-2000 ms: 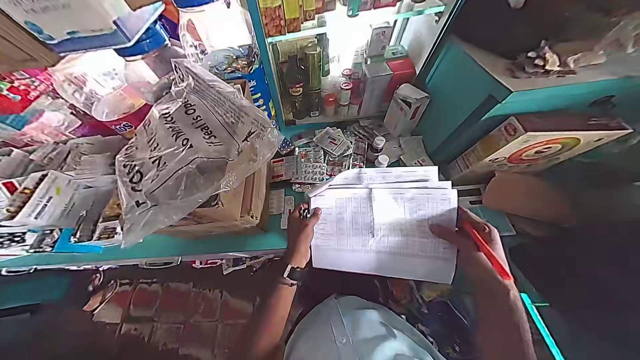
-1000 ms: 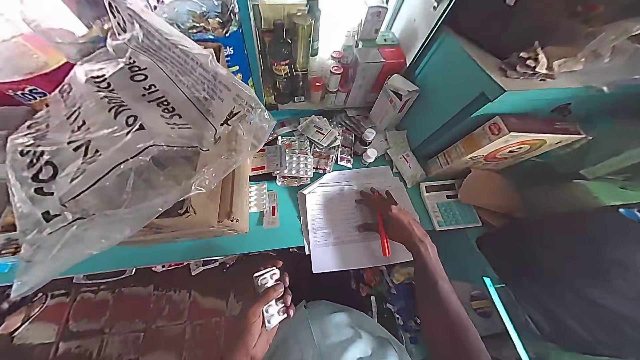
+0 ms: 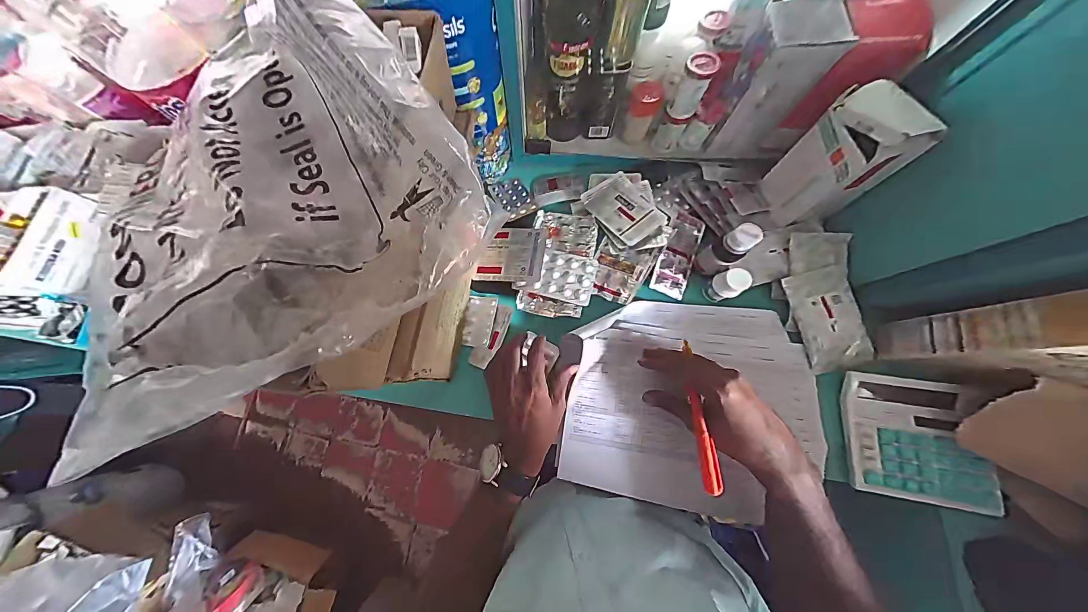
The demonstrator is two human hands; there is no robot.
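My right hand [image 3: 731, 408] rests over a stack of printed paper sheets [image 3: 629, 459], an orange-red pen [image 3: 704, 442] held between its fingers. At the left edge of the sheets, my left hand [image 3: 531, 395] lies on the teal counter, its fingers over a small blister pack [image 3: 539, 350] that is partly hidden. Whether the hand grips that pack I cannot tell. Beyond the papers is a pile of medicine blister packs [image 3: 568, 276]. Two small white-capped bottles [image 3: 729, 284] stand beside the pile.
A large printed clear plastic bag [image 3: 297, 204] covers a cardboard box [image 3: 425, 340] at left. A calculator [image 3: 926, 459] lies at right. Behind are a white carton [image 3: 850, 161] and a glass cabinet holding bottles [image 3: 568, 76]. An open box of wrappers [image 3: 280, 557] is at lower left.
The papers, held up in both hands two seconds ago, lie on the counter. My left hand, holding a blister pack below the counter's edge one second ago, has moved up beside them. The view is closer.
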